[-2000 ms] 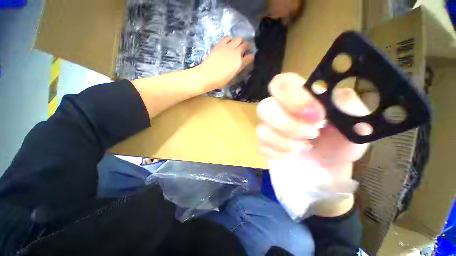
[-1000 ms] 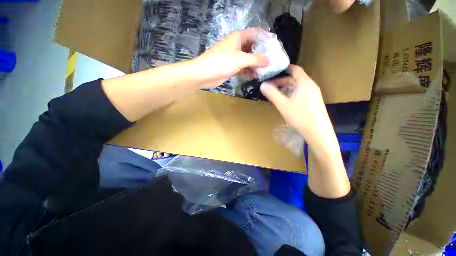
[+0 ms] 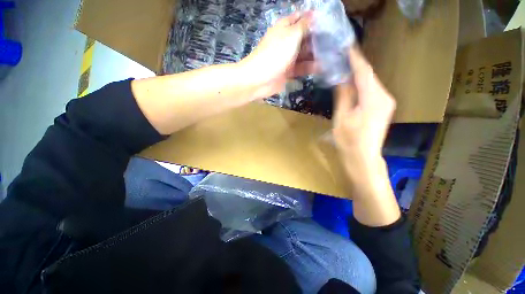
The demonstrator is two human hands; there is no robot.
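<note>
A small clear bag with a dark piece showing through it (image 3: 331,43) is held between both hands over the left carton (image 3: 242,149). My left hand (image 3: 282,51) grips its upper left side. My right hand (image 3: 362,109) is blurred and holds its lower right end with the fingertips. Rows of bagged parts (image 3: 216,34) with grey-white glare lie in the left carton. Some loose-looking black parts (image 3: 308,97) show below the hands. The hands and the bag hide part of the contents.
The right carton (image 3: 460,166), with dark Chinese printing, stands at the right with black parts inside its edge. A clear plastic sheet (image 3: 247,207) lies over the knees. A blue stool (image 3: 403,172) shows between the cartons. Part of another person's hand (image 3: 365,6) is at the top edge.
The right hand brought a black part from the right over to the left carton. The bare part is no longer seen; a clear bag with a dark piece is now between the hands.
</note>
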